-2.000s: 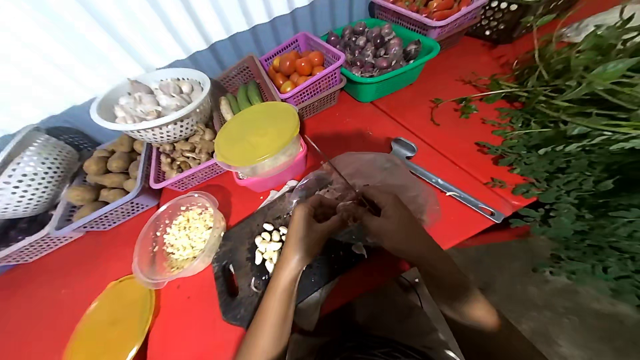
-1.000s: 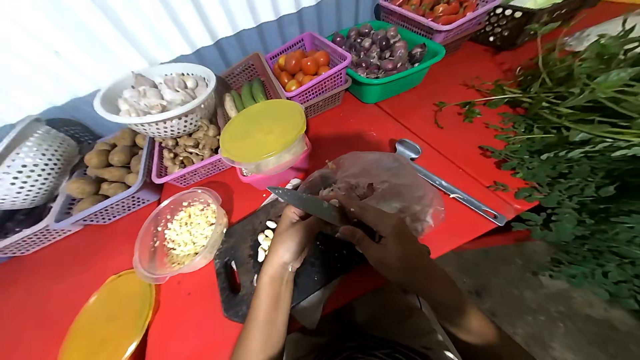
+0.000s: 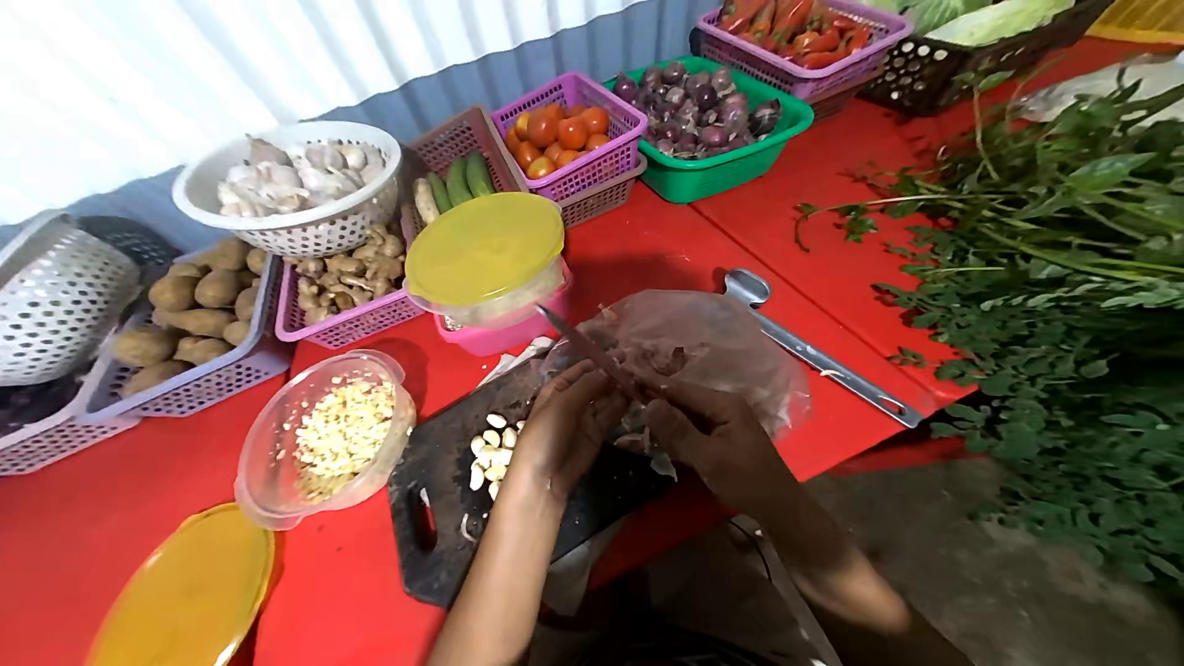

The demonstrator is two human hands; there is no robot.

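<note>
My right hand (image 3: 708, 430) is closed on a kitchen knife (image 3: 592, 351), its blade pointing up and left over the black cutting board (image 3: 453, 564). Close beside the blade is my left hand (image 3: 573, 416), its fingers curled; whether something small lies in them cannot be told. Peeled garlic cloves (image 3: 493, 453) lie on the board left of my left wrist. A clear plastic bag (image 3: 712, 333) with papery skins spreads behind my hands. Chopped garlic (image 3: 347, 430) fills part of a clear plastic bowl (image 3: 393, 444) on the left.
A yellow-lidded container (image 3: 486, 245) stands behind the board, and a metal ladle (image 3: 814, 356) lies right of the bag. Baskets of potatoes (image 3: 199, 301), ginger, garlic bulbs, tomatoes (image 3: 560, 134) and shallots line the back. Leafy greens (image 3: 1064, 370) cover the right side. A yellow lid (image 3: 185, 592) lies front left.
Both hands stay over the board. The knife blade lay across my left hand a second ago; now it points more steeply up and away, and my left fingers have opened somewhat beside it.
</note>
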